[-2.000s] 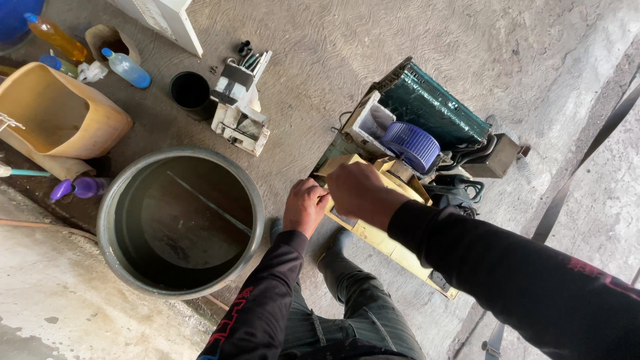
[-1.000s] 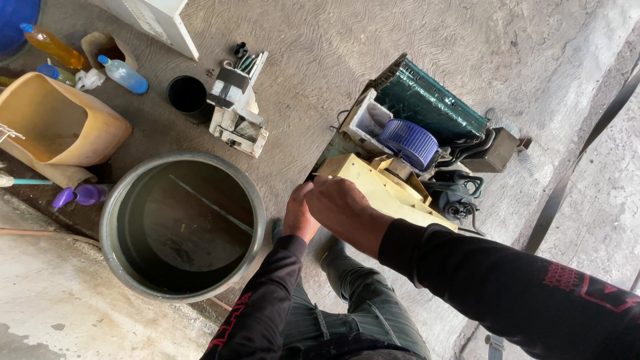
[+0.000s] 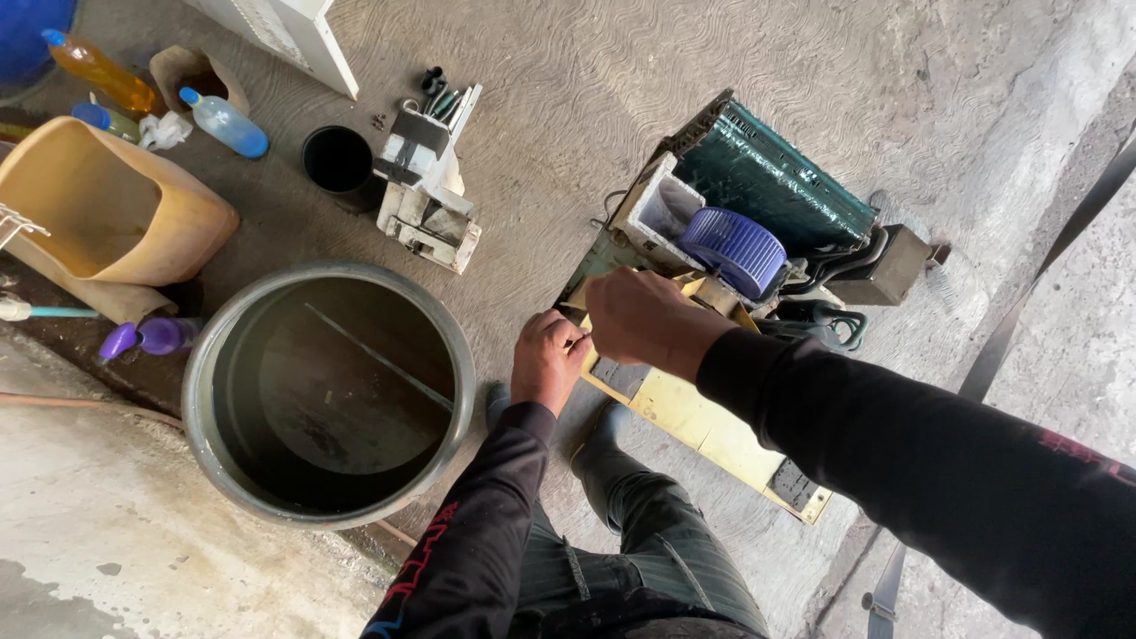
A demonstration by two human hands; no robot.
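Note:
An opened air conditioner chassis stands on the concrete floor, with a green finned coil (image 3: pixel 781 186), a purple blower wheel (image 3: pixel 735 252) and a long cream panel (image 3: pixel 701 408) bearing dark pads. At the panel's upper left end, my left hand (image 3: pixel 548 359) has its fingers closed on its edge or on a small part there; which one is hidden. My right hand (image 3: pixel 643 319) is curled in a fist just beside it, above the same end, and whatever lies inside it cannot be seen. Dark tubing and a grey metal box (image 3: pixel 879 266) sit right of the blower wheel.
A large round metal pot (image 3: pixel 328 395) holding water stands left of my legs. Beyond it are a cut yellow plastic container (image 3: pixel 115 204), a black bucket (image 3: pixel 339 164), a white part with tools (image 3: pixel 426 177), bottles (image 3: pixel 226 124) and a purple spray bottle (image 3: pixel 151 338). A strap (image 3: pixel 994 355) crosses the floor at right.
The cream panel lies differently against the chassis than one second ago, its dark pads now showing. My hands have stayed close together near its upper left end.

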